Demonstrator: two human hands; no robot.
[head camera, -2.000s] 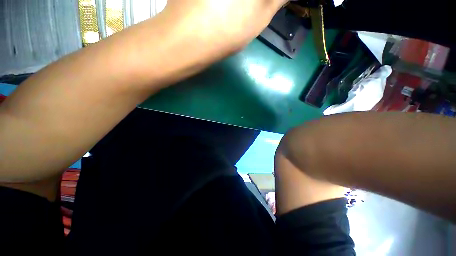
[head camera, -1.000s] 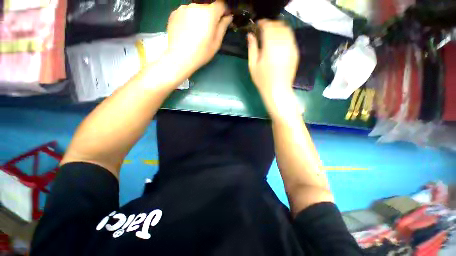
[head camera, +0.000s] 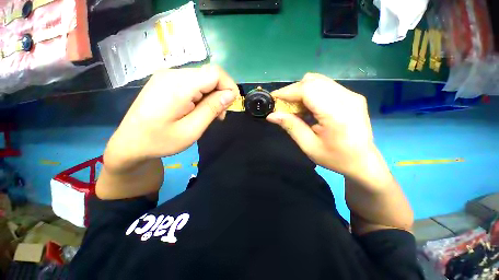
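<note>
A watch head (head camera: 259, 103) with a round black face and gold edge is held over the lap, just off the bench's front edge. Gold-coloured bands show on both sides of it. My left hand (head camera: 183, 112) pinches the band on the left side between thumb and fingertips. My right hand (head camera: 328, 120) pinches the band (head camera: 286, 105) on the right side, its fingertips close to the case. Most of both bands is hidden by my fingers. Whether the joints are closed cannot be seen.
The green bench (head camera: 262, 54) bears a clear plastic bag (head camera: 128, 54), a smartphone (head camera: 340, 19), a white cloth (head camera: 395, 21), loose bands (head camera: 425, 49) and a black object at the back. Watches lie on plastic-wrapped pink-red foam at left. A red-framed stool (head camera: 76, 188) stands behind left on blue floor.
My hands have come back from over the bench to over the lap, and the watch now shows clearly between them. The view has shifted, with the bench now along the top.
</note>
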